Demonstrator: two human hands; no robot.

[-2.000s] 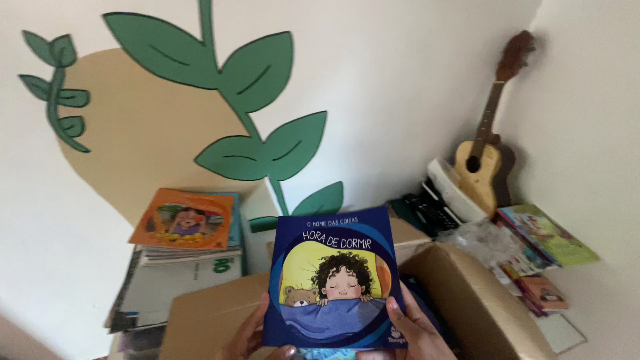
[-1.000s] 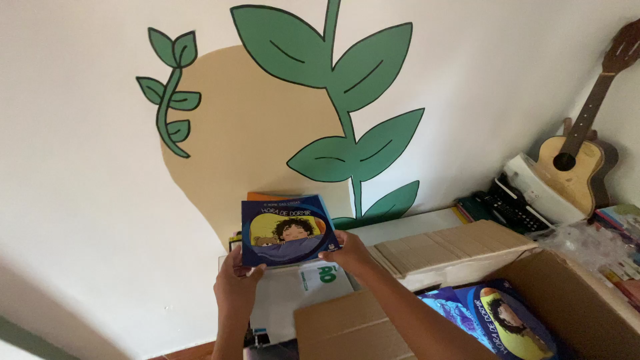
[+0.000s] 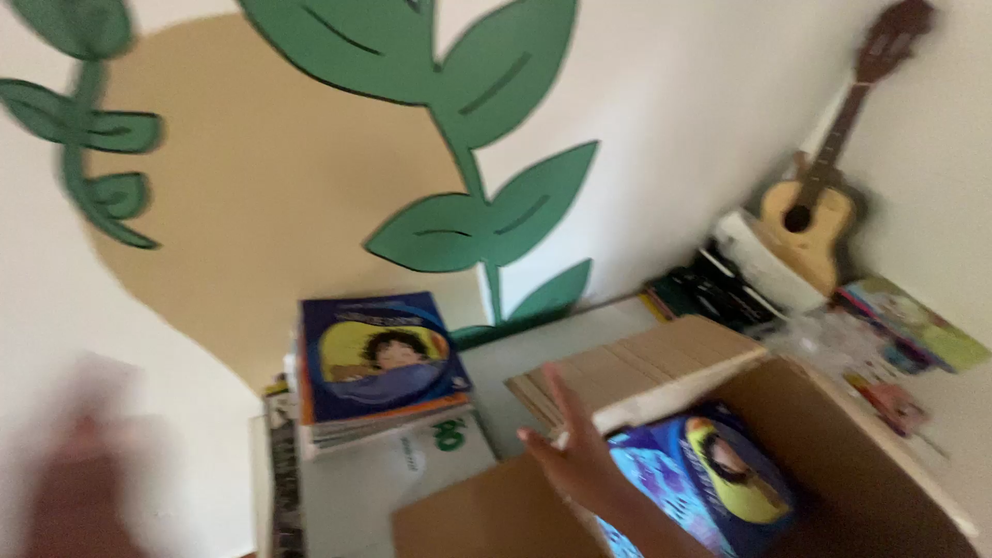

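A blue children's book [image 3: 384, 356] with a drawn sleeping child lies on top of a stack of books at centre left. My right hand [image 3: 577, 457] holds nothing, its fingers apart, over the near left part of an open cardboard box [image 3: 860, 457]. Inside that box is another blue book [image 3: 732, 473] with a similar cover, beside a bright blue and purple patterned item [image 3: 659, 488]. My left hand [image 3: 89, 442], badly blurred, is raised at the far left in front of the wall, away from the stack; its fingers cannot be made out.
Cardboard flaps [image 3: 643, 364] stick out from the box toward the stack. Behind, a small guitar [image 3: 810, 209] leans in the corner by a white container [image 3: 767, 263] and black objects. Clear plastic [image 3: 821, 341] and colourful books [image 3: 914, 322] lie at the right.
Both hands have let go of the blue book, which now lies on the stack, and have moved apart. One second ago they held it over the stack.
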